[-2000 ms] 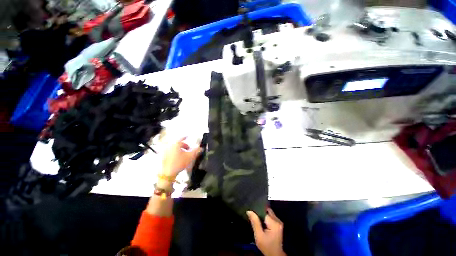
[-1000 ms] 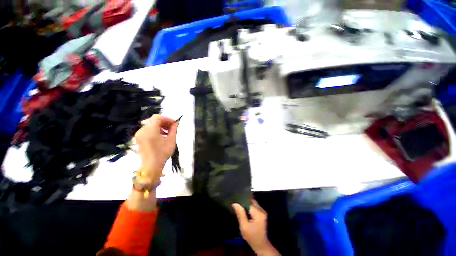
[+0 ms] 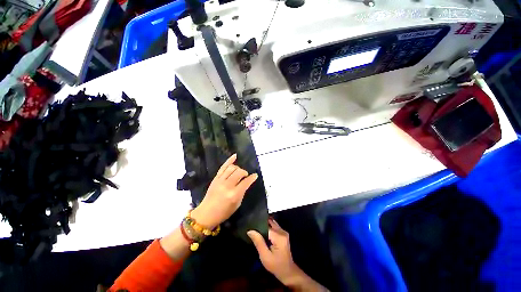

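A dark camouflage panel (image 3: 207,137) runs from under the left end of the sewing machine head (image 3: 365,45) to the table's front edge. My left hand (image 3: 227,191) lies on the panel, palm down, fingers apart, pointing toward the needle area. Whether it pinches a tab is not visible. My right hand (image 3: 274,246) grips the panel's near right corner between thumb and fingers at the table edge. Small black tabs (image 3: 185,181) stick out at the panel's left edge. The presser foot area (image 3: 243,117) is at the panel's far right side.
A heap of black webbing strips (image 3: 63,154) lies on the left. Snips (image 3: 324,129) lie on the machine bed. A phone (image 3: 464,124) rests on dark red cloth (image 3: 412,117) at right. Blue crates stand behind (image 3: 130,45) and at front right (image 3: 374,219). Red and grey fabric (image 3: 43,80) lies far left.
My left hand has moved from beside the heap, where it held a small dark strip, right onto the panel. My right hand still holds the near corner. The view has shifted closer to the machine.
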